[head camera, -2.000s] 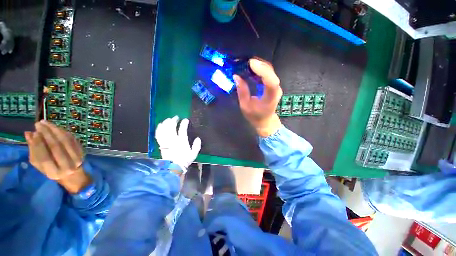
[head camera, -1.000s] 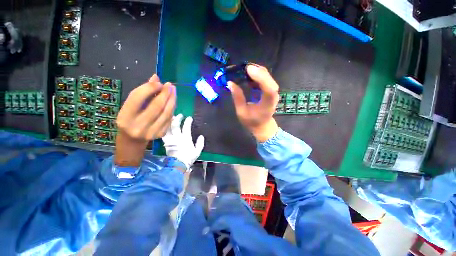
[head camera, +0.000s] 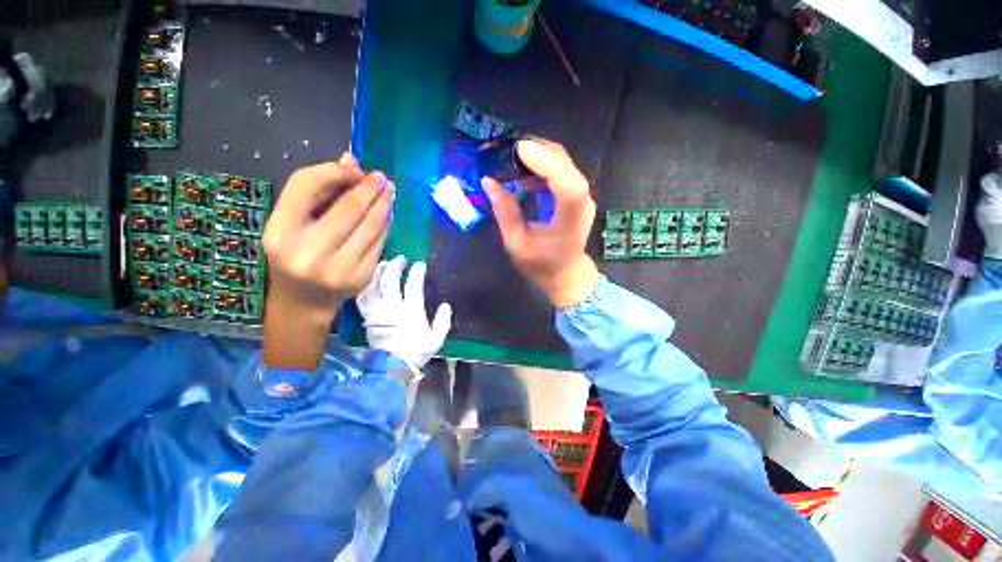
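Observation:
My right hand (head camera: 544, 209) is bare and holds a black UV torch (head camera: 500, 160), its blue-violet beam pointing down-left. A small circuit board (head camera: 456, 204) glows under it on the black mat. Another small board (head camera: 483, 121) lies just above, partly hidden by the torch. My left hand (head camera: 404, 316), in a white glove, rests empty with fingers spread at the bench's front edge. A person's bare hand (head camera: 330, 236) from the left pinches a thin stick whose tip points at the lit board.
A green board panel (head camera: 666, 233) lies right of my right hand. Rows of boards (head camera: 198, 247) lie on the left mat. A clear tray of boards (head camera: 879, 288) is at right. A teal pot (head camera: 507, 22) and a blue-rimmed black bin (head camera: 725, 49) stand at the back.
The other person's hand has come in from the left with the thin stick. My right hand and the torch have shifted slightly left. My gloved left hand has stayed near the front edge.

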